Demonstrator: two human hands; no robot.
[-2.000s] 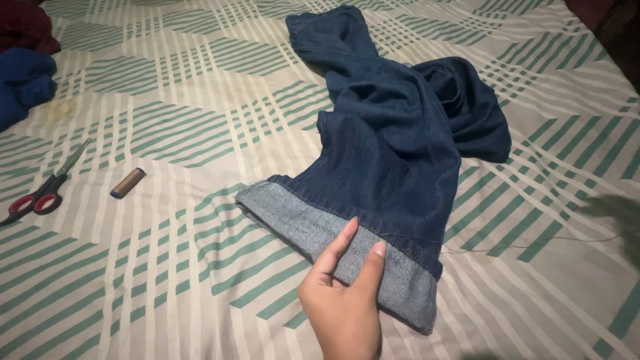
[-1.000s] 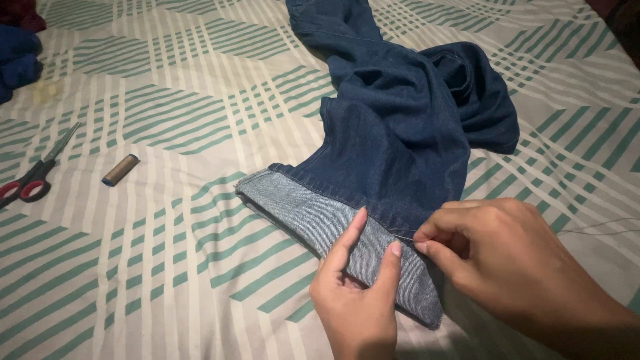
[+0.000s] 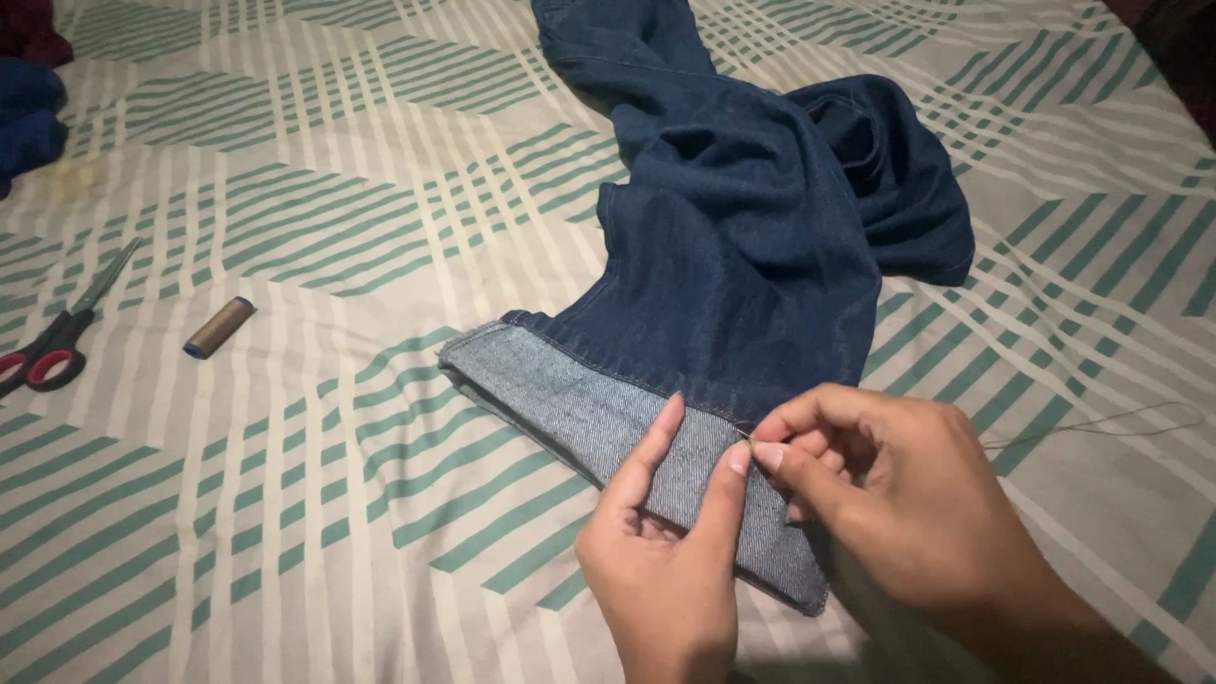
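Observation:
A pair of dark blue denim jeans (image 3: 731, 275) lies on the bed, with one leg's hem folded up into a light blue cuff (image 3: 589, 404). My left hand (image 3: 670, 541) grips this cuff from its lower edge, thumb and a finger on top. Between the thumb and forefinger of my right hand (image 3: 855, 484) is a thin sewing needle (image 3: 745, 434), its tip at the seam where cuff meets leg, close to my left thumb. A fine thread (image 3: 1092, 425) lies in a loop to the right of my right wrist; part of it is hidden by that hand.
Scissors with black and red handles (image 3: 62, 342) lie at the far left, a spool of brown thread (image 3: 219, 328) beside them. Blue and dark red cloth (image 3: 28, 114) sits at the upper left. A striped bedsheet (image 3: 313, 570), somewhat wrinkled, lies under everything.
My right hand, out of view two seconds ago, came in from the right to the cuff's seam. It has since moved slightly left, closer to my left thumb. My left hand still holds the cuff.

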